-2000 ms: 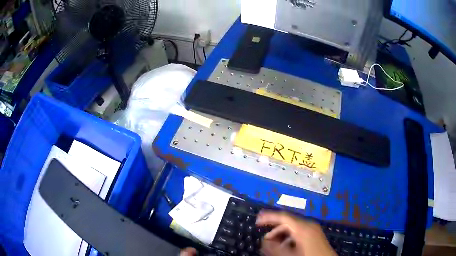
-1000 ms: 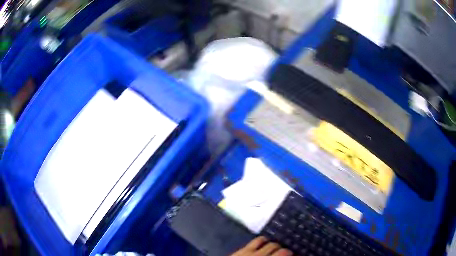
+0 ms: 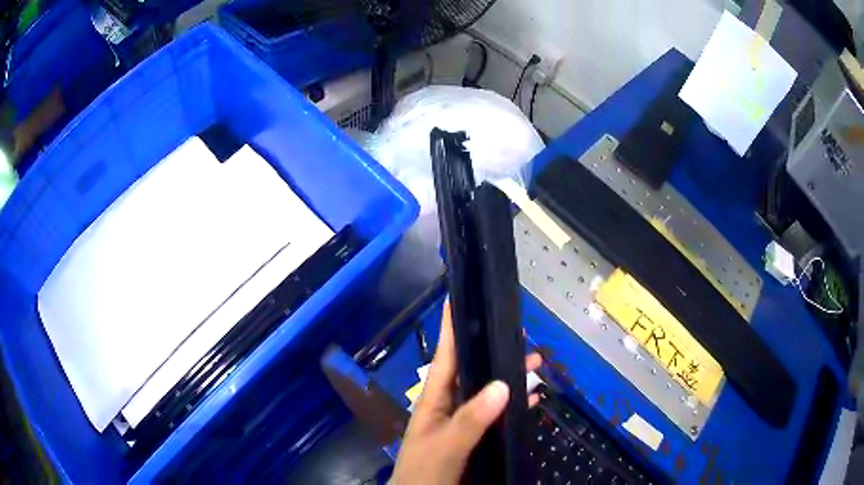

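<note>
My left hand comes up from the bottom centre, closed around two long black plastic covers held upright side by side, thumb on the near side. The left one shows a ribbed edge; their lower ends are hidden or cut off by the frame. My right hand is not in view. Another black cover lies across the perforated metal plate, behind a yellow label with handwriting.
A blue tote at left holds white sheets and a stack of black covers. A keyboard is partly behind the held covers. A short black block, clear plastic bag, fan and white adapter also show.
The view has swung left and the tote shows larger. The hand seen at the keyboard two seconds ago is gone from there. Two covers now stand upright in my left hand.
</note>
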